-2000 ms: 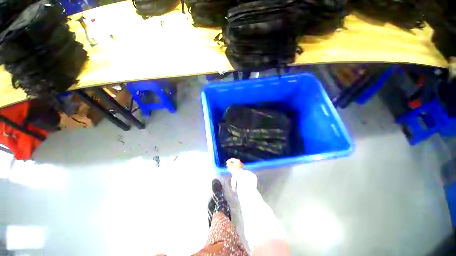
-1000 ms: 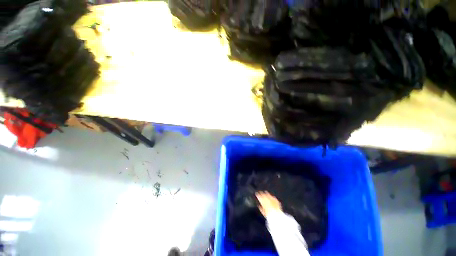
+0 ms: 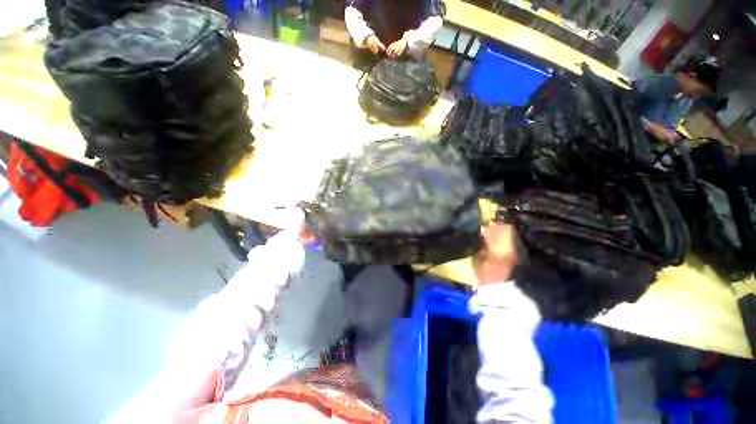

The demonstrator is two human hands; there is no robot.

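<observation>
A camouflage backpack (image 3: 398, 199) is in front of me at the table's near edge, with its mottled green-black face up. My left hand (image 3: 305, 230) is at its lower left corner and holds it there; the fingers are partly hidden and blurred. My right hand (image 3: 497, 250) grips its right end, near the stack on the right. The bag's underside and straps are hidden.
A tall backpack stack (image 3: 157, 103) stands at the left of the pale table (image 3: 286, 91). More piles (image 3: 580, 240) lie at the right. A blue bin (image 3: 572, 364) is below the near edge. Across the table, a person's hands touch another backpack (image 3: 398, 89).
The view has risen from the bin to the table. The hand that was down in the bin is out of it, and both hands now hold a backpack at the table.
</observation>
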